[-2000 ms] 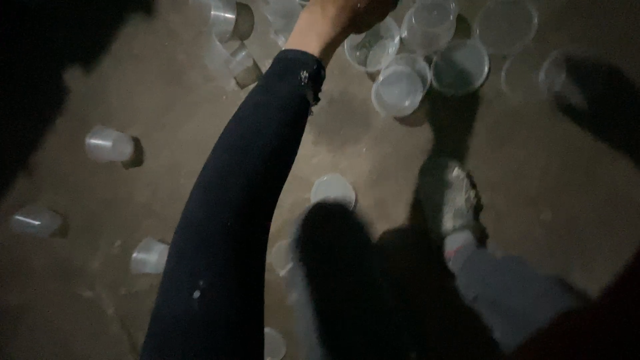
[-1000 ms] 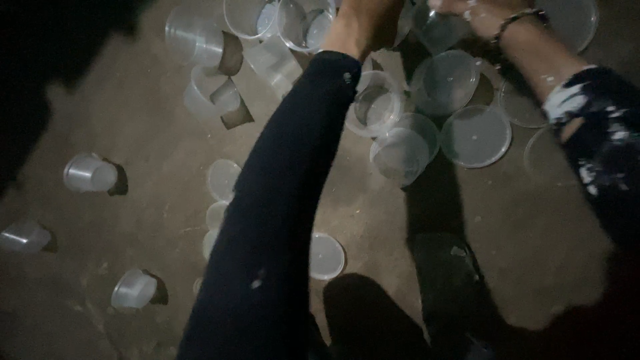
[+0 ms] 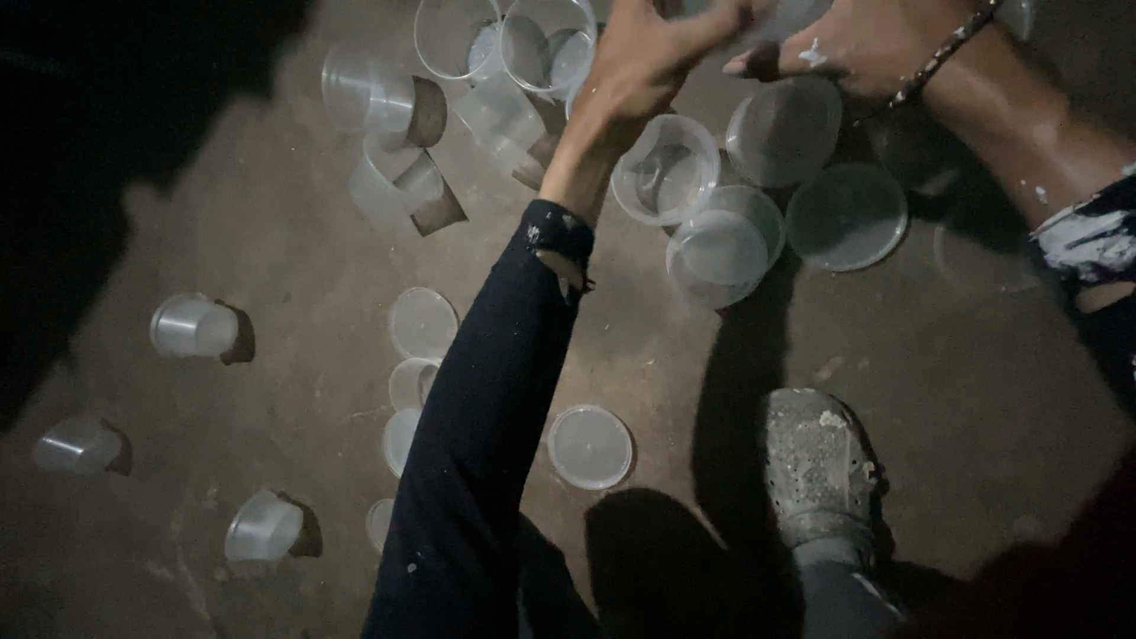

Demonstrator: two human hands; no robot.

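My left hand (image 3: 657, 53), in a dark sleeve, is at the top centre with its fingers on a clear plastic container (image 3: 785, 18) that the frame's top edge cuts. From the right, my right hand (image 3: 865, 44), with a beaded bracelet and white smears, holds the same container. Just below the hands lie a round clear tub (image 3: 666, 169), a tilted tub (image 3: 785, 131), a pair of overlapping round pieces (image 3: 719, 248) and a clear round lid (image 3: 848, 217). Two wide tubs (image 3: 546, 44) stand left of my left hand.
Clear tubs lie on their sides on the concrete floor, at the upper left (image 3: 368, 89) and far left (image 3: 195, 327). Small round lids (image 3: 423, 322) form a column beside my left sleeve, with another lid (image 3: 590, 447) to its right. A speckled clog (image 3: 821, 470) is at the lower right.
Two seconds ago only my left arm was in view; my right hand has since come in from the right. The view has shifted, and both hands now meet at a container.
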